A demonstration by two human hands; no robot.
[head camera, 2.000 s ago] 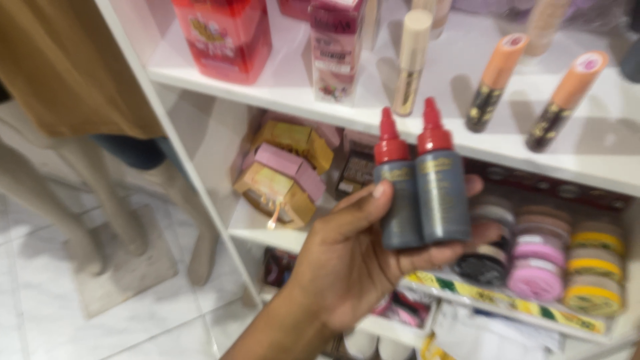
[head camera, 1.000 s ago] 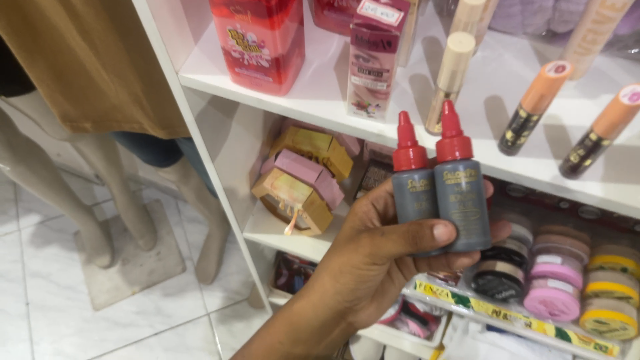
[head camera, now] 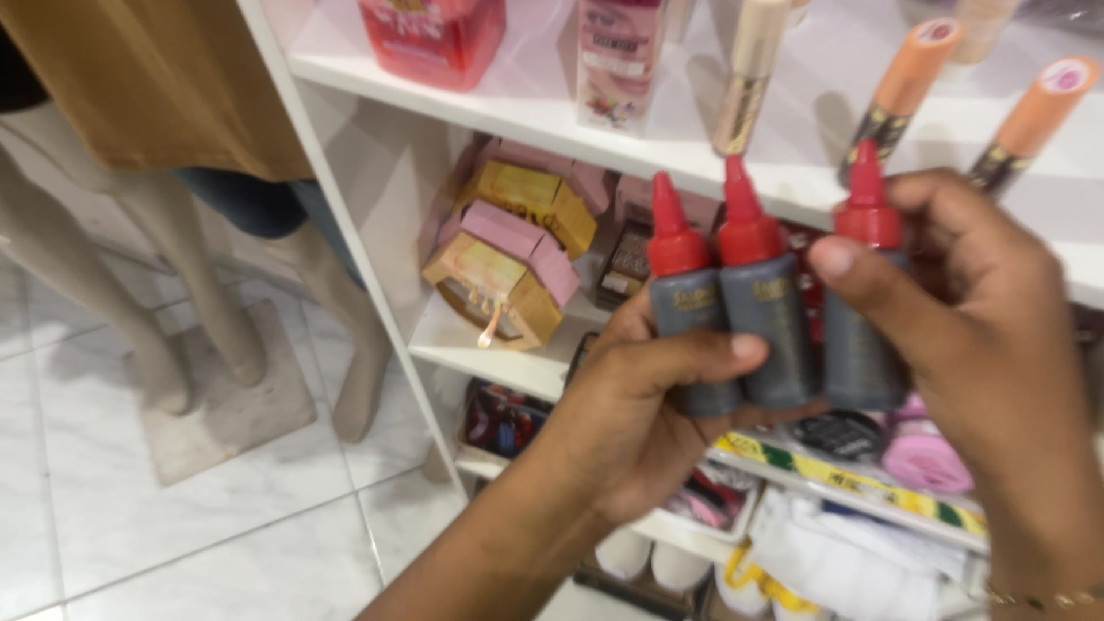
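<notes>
My left hand [head camera: 655, 388] holds two small grey bottles with red pointed caps, the left bottle [head camera: 690, 302] and the middle bottle [head camera: 763, 293], side by side and upright, its thumb across their fronts. A third bottle of the same kind [head camera: 865, 319] stands close to their right. My right hand [head camera: 966, 285] grips this third bottle near its cap, thumb in front. The bases of the three lie close over my left fingers; whether those touch the third bottle is hard to tell. Behind them are the shelves of a white display unit.
The upper shelf [head camera: 517, 112] carries a red container [head camera: 435, 39], a pink box [head camera: 619, 65], a beige tube [head camera: 750, 78] and orange tubes [head camera: 910, 82]. Below are gold and pink hexagonal boxes [head camera: 500, 276] and pink jars [head camera: 927, 448]. Mannequin legs [head camera: 198, 250] stand on the tiled floor at left.
My right hand has come into view from the right with a third bottle, now beside the two in my left hand. My left hand still holds its pair.
</notes>
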